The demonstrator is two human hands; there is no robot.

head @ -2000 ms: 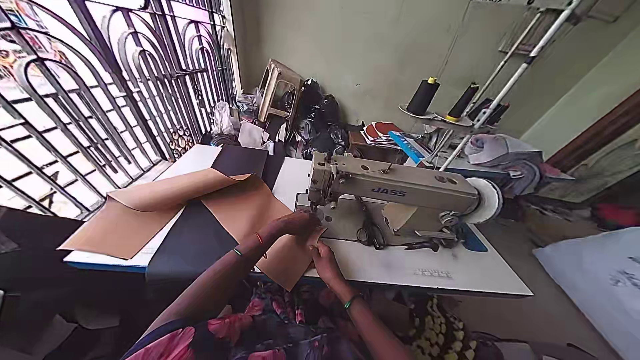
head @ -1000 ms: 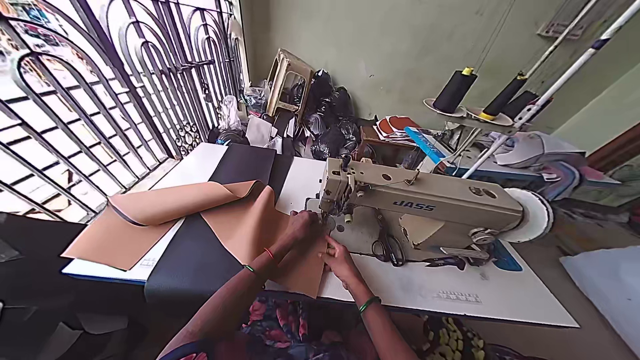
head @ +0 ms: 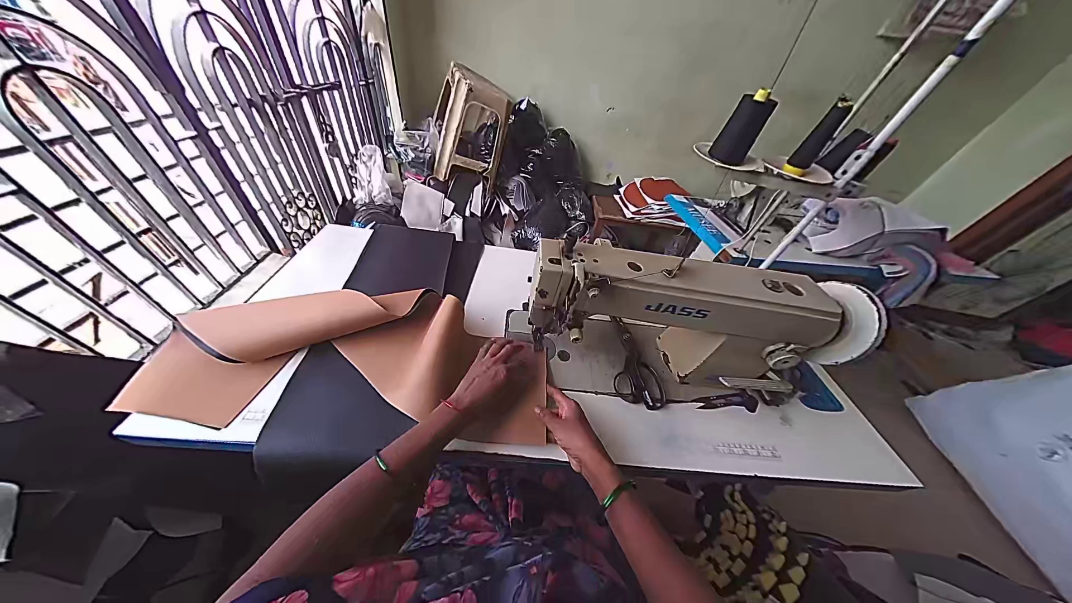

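A long tan sheet of leather-like material (head: 394, 352) lies folded and curled across the white sewing table (head: 670, 444). Its right end reaches the needle area of a beige JASS sewing machine (head: 695, 301). My left hand (head: 494, 373) rests palm down on the tan sheet, just left of the presser foot (head: 538, 335), fingers spread. At the sheet's right edge, nearer the table front, my right hand (head: 574, 427) pinches the material between thumb and fingers. Beneath the tan sheet runs a black sheet (head: 335, 410). Black-handled scissors (head: 639, 381) lie on the machine bed.
Black thread cones (head: 744, 130) stand on a holder behind the machine. A dark-handled tool (head: 727, 400) lies below the machine arm. Black plastic bags (head: 544, 176) and a stool (head: 473, 126) are by the wall. A metal grille (head: 167, 151) borders the left side.
The tan sheet's right end, angled before, now lies with its edge straight toward the table front. My left hand has flattened on it. The view has shifted.
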